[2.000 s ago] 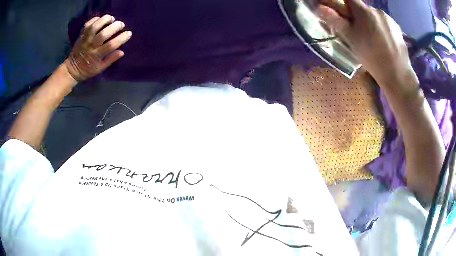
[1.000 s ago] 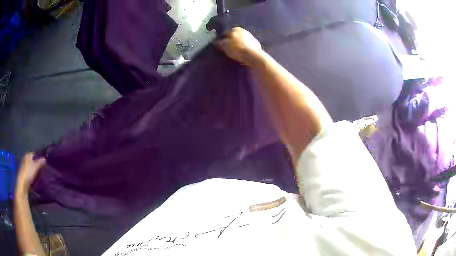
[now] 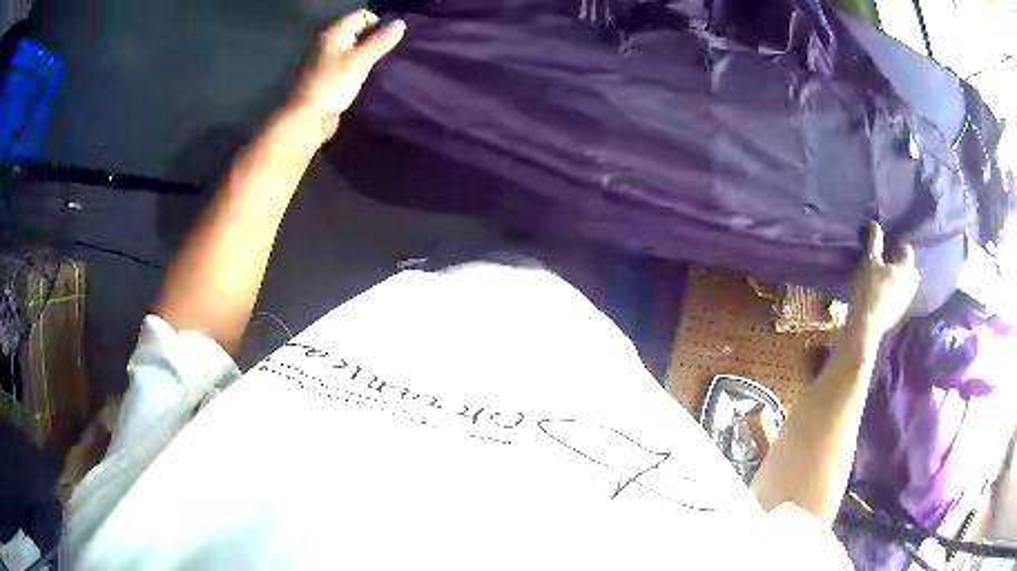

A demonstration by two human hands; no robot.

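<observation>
A dark purple garment (image 3: 625, 145) is spread over the padded board, with long folds, seams and some loose pale threads. My left hand (image 3: 344, 69) holds its left edge between thumb and fingers. My right hand (image 3: 887, 279) grips its near right edge, close to the board's rounded end. The steam iron (image 3: 744, 418) lies on the tan perforated iron rest (image 3: 705, 329), partly hidden by my right forearm and shirt. A small crumpled pale brown cloth (image 3: 805, 310) lies at the upper part of the rest.
A brighter purple heap (image 3: 931, 413) lies beyond the iron rest at right, with dark cords (image 3: 926, 538) below it. A cardboard box (image 3: 54, 335) with yellow strapping is at left. A blue crate (image 3: 28, 95) is at the upper left. Grey floor shows between them.
The iron has gone from my right hand to the rest. The garment, stretched diagonally a second ago, now lies across the board. My left hand has moved up, my right hand right and down.
</observation>
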